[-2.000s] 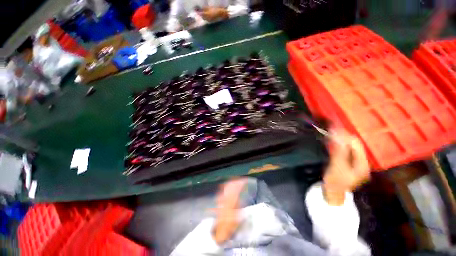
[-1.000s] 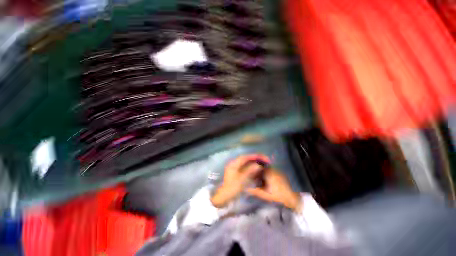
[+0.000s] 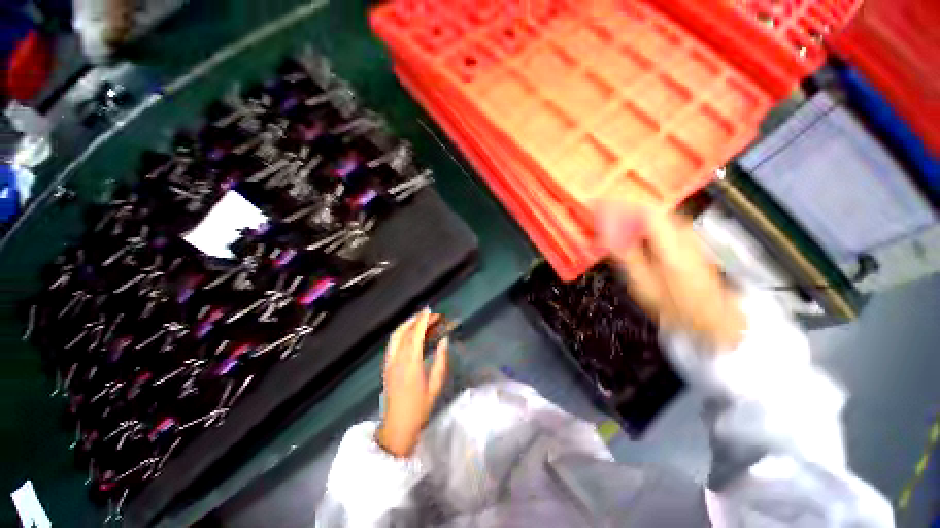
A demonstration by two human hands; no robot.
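Observation:
The black tray [image 3: 412,253] holds many small dark components [image 3: 232,356] with silver-pronged clips and magenta glints. A white paper slip [image 3: 225,224] lies on them. My left hand [image 3: 407,382] is at the bench edge beside the tray, thumb and fingers apart. A small dark patch shows by its fingertips; whether it is held is unclear. My right hand [image 3: 670,268] is blurred over the near corner of the stacked red compartment tray [image 3: 588,98], fingertips on or just above it. Whether it holds anything cannot be told. Components sit in some far-left pockets.
A deep black bin [image 3: 608,345] of tangled pieces is below the bench edge, under my right hand. More red trays [image 3: 907,62] are at the upper right. A pale grey panel [image 3: 840,170] lies beyond the bin. Another white slip [image 3: 31,505] is at the lower left.
The view has turned and shifted right. My hands were together around a small dark thing in front of my body; now they are apart, the right over the red tray, the left at the bench edge.

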